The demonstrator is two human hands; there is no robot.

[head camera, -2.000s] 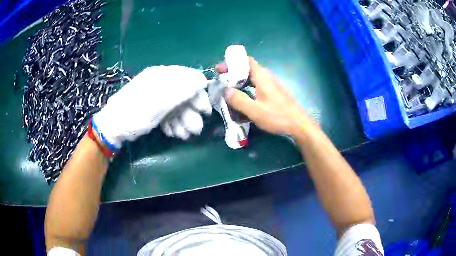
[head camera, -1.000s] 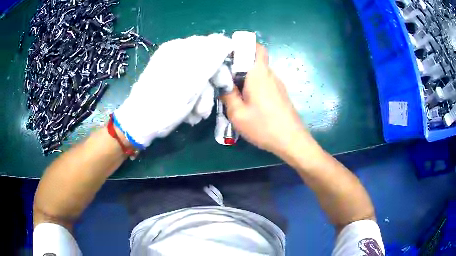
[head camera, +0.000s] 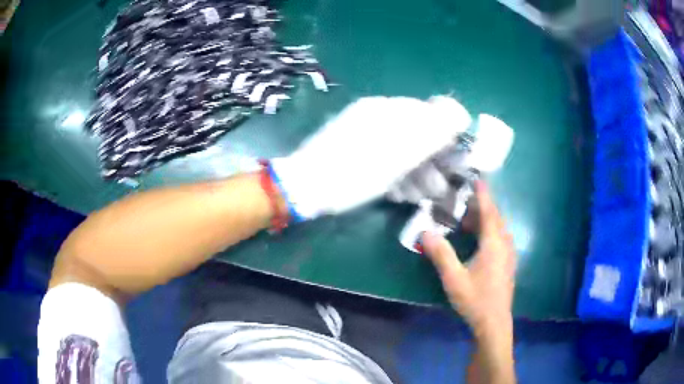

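Note:
A white housing [head camera: 491, 142] with a dark middle is held between my two hands over the green table, its block-like head up and its red-marked end toward me. My left hand [head camera: 382, 154], in a white knitted glove with a blue-and-red cuff, has its fingers on the housing's left side and head. My bare right hand [head camera: 480, 259] has its thumb at the red-marked end and its fingers along the right side. The gloved fingers and blur hide whether a small insert is there.
A heap of dark and silver insert parts [head camera: 187, 82] lies on the green table [head camera: 420, 45] at the upper left. A blue crate [head camera: 615, 180] with a pale label and blurred white and grey parts stands at the right. The table's curved edge is near my body.
The view has shifted, so the heap and crate appear elsewhere. The housing has tilted, and my right hand has moved from its head and middle down to its red-marked end.

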